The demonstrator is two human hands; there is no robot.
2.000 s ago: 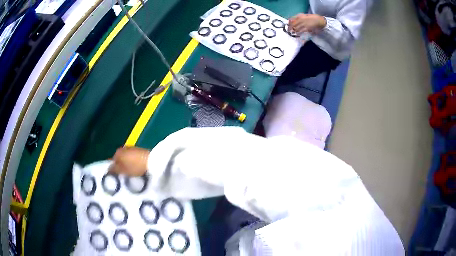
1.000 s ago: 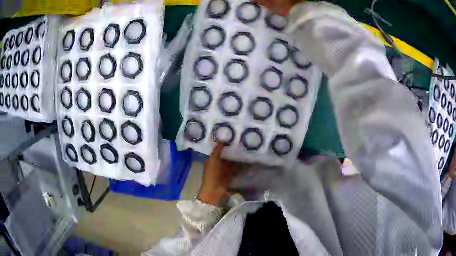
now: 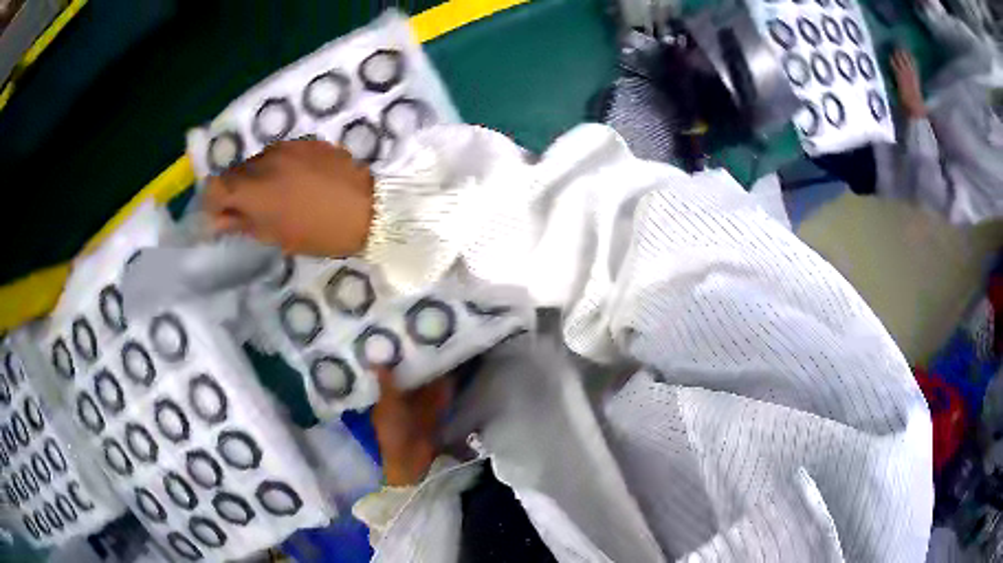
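Note:
A white blister tray of black rings lies in front of me, partly covered by my right arm. My left hand grips its near edge, thumb on top. My right hand is above the tray's left part, fingers bunched at a blurred grey, bag-like piece; the fingertips are unclear, but it seems to be held. The rings show in their pockets beyond my wrist.
A second ring tray lies to the left, with another at the left edge. A blue crate shows below the bench edge. At the upper right are a grey perforated disc, dark equipment, a further tray and another person's arm.
The view has turned. My right hand has moved from the tray's far edge to its left part, where the blurred grey piece now shows. My left hand stays at the near edge.

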